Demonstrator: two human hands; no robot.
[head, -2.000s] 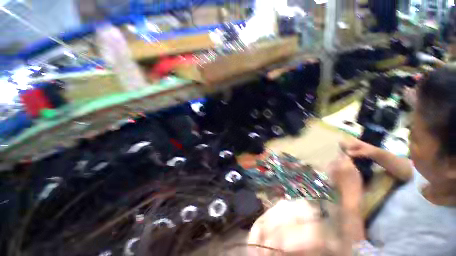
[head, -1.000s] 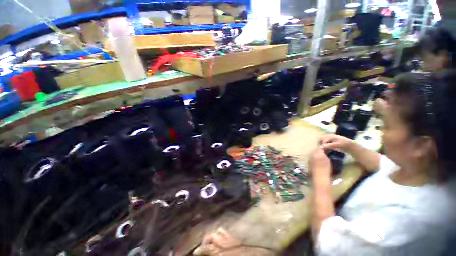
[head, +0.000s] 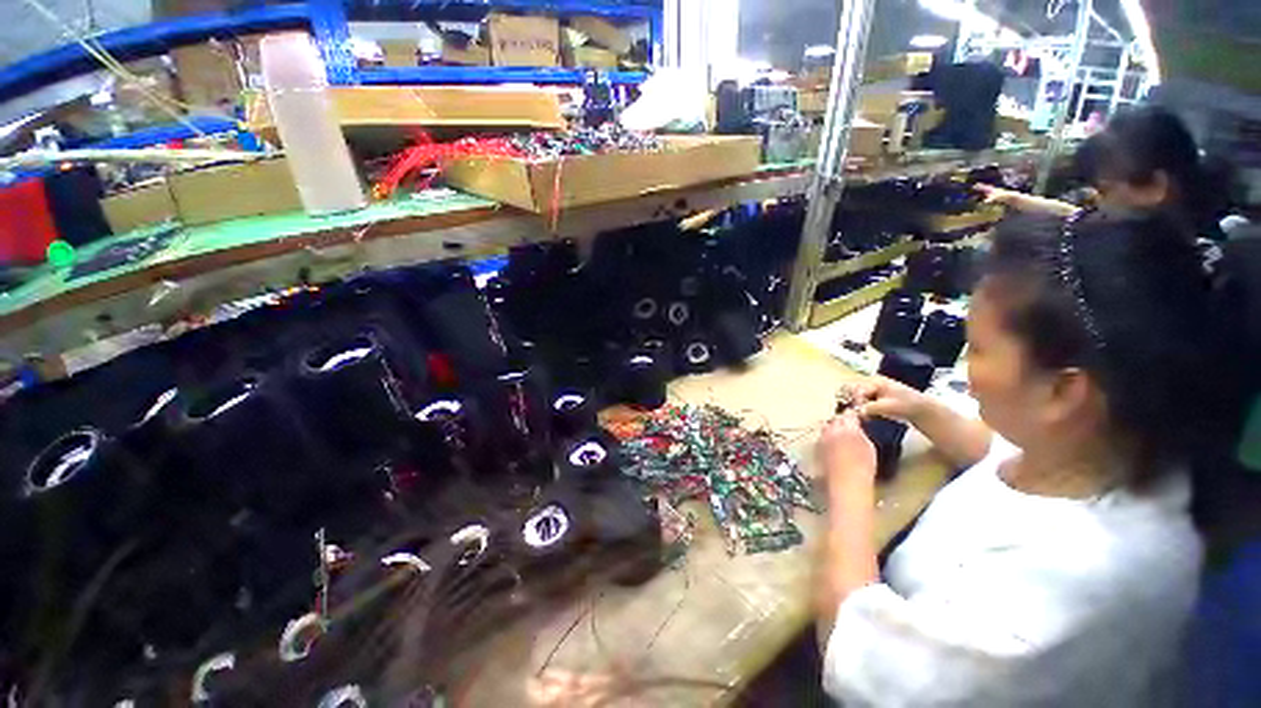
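Note:
A blurred patch of skin at the bottom edge looks like my right hand (head: 570,683), cut off by the edge; its grip cannot be made out. My left hand is not in view. Thin dark leads trail on the bench near it. Black cylindrical housings (head: 609,533) with shiny rings stand and lie in rows across the left and middle. A tangled pile of green, red and silver wired boards (head: 740,477) lies on the tan bench (head: 692,609), right of the housings.
A person in a white top (head: 1023,581) sits at the right, both hands raised over a small part. A green-edged shelf (head: 415,221) runs above the bench, with an open carton (head: 622,177) of wired parts. A metal post (head: 834,166) stands behind the bench.
The view has steadied and turned right, so the neighbour and pile show further left. The skin patch at the bottom has shrunk and sunk towards the edge.

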